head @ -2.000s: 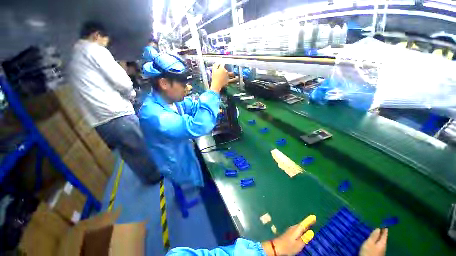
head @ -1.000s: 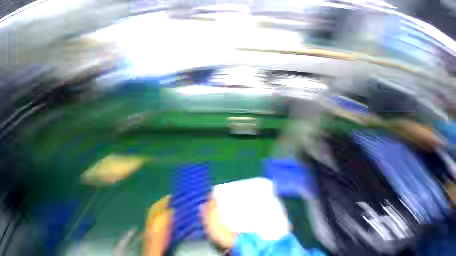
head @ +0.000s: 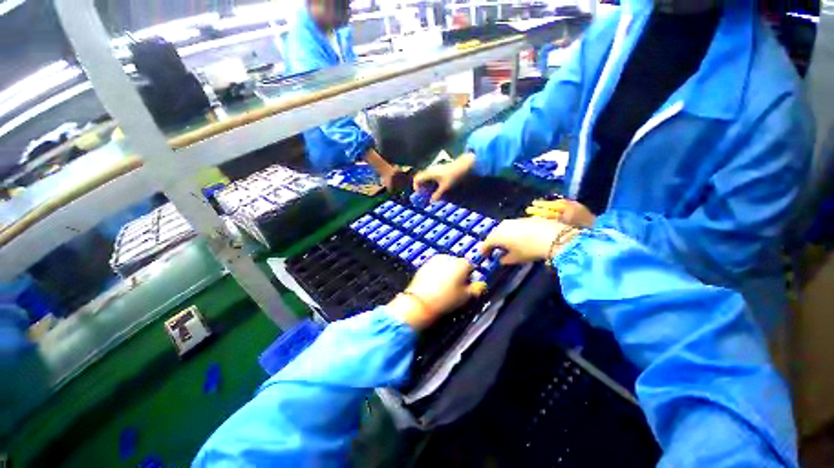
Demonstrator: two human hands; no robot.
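Observation:
A black tray (head: 340, 285) lies on a tray stack in the middle. Blue modules (head: 416, 228) fill several rows of pockets; the pockets on the left are bare. My left hand (head: 441, 287), a yellow cot on a fingertip, is over the tray's near right part. My right hand (head: 523, 240) is just right of it. Blue modules (head: 485, 263) sit between the fingers of both hands; how many each hand grips is partly hidden.
A person in a blue smock stands close on the right, one hand (head: 445, 176) at the tray's far edge. A white post (head: 206, 210) and blue bin (head: 291, 345) are left of the tray. The green belt (head: 247, 402) carries a grey-black device (head: 187, 329).
The view has swung right from the green bench to the tray stack. My hands have left the rows of modules on the bench and are now at modules in the tray.

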